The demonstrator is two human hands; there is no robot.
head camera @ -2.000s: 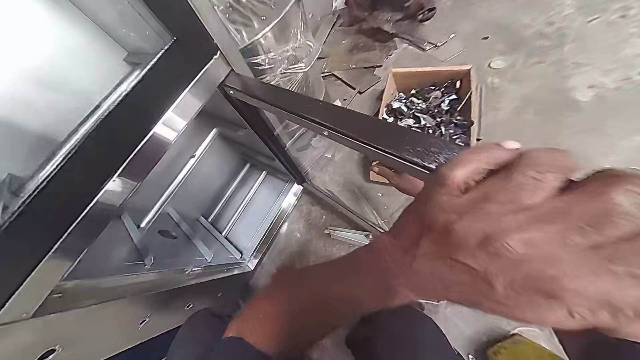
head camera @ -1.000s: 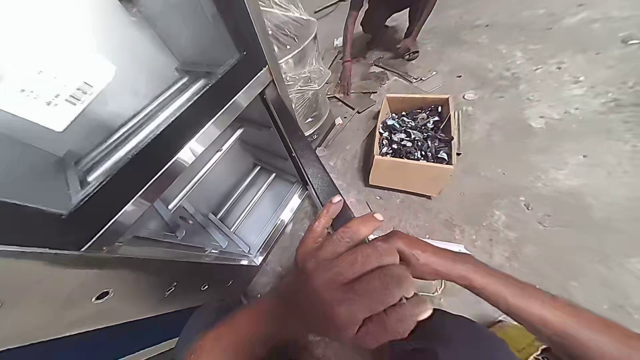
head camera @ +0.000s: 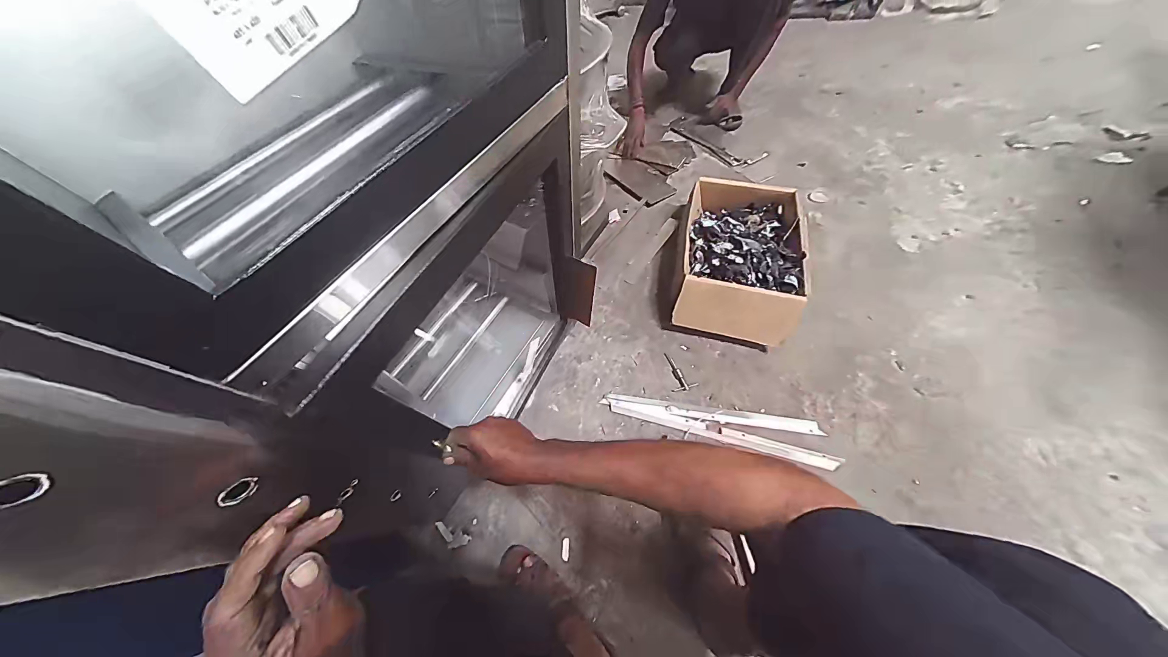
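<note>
A metal cabinet with black-framed glass doors [head camera: 383,246] fills the left side. Its lower glazed door [head camera: 360,370] lies against the cabinet front, and steel rails show through the pane. My right hand [head camera: 497,450] is closed at that door's lower corner, with a small brass-coloured piece [head camera: 442,445] at the fingertips; what exactly it is cannot be told. At the bottom left, my left hand [head camera: 278,584] is raised in front of the panel with round holes [head camera: 239,493], its fingers apart and nothing in them.
A cardboard box [head camera: 741,310] of small dark parts stands on the concrete floor. Nearer lie white metal strips [head camera: 721,429] and a small T-handled tool [head camera: 677,372]. Another person [head camera: 703,55] crouches behind the box, a hand at some flat pieces [head camera: 652,173]. Plastic-wrapped goods [head camera: 595,109] stand beside the cabinet.
The lower door, standing out from the cabinet earlier, has swung in against it. My hands, close together on its edge a second ago, are now apart.
</note>
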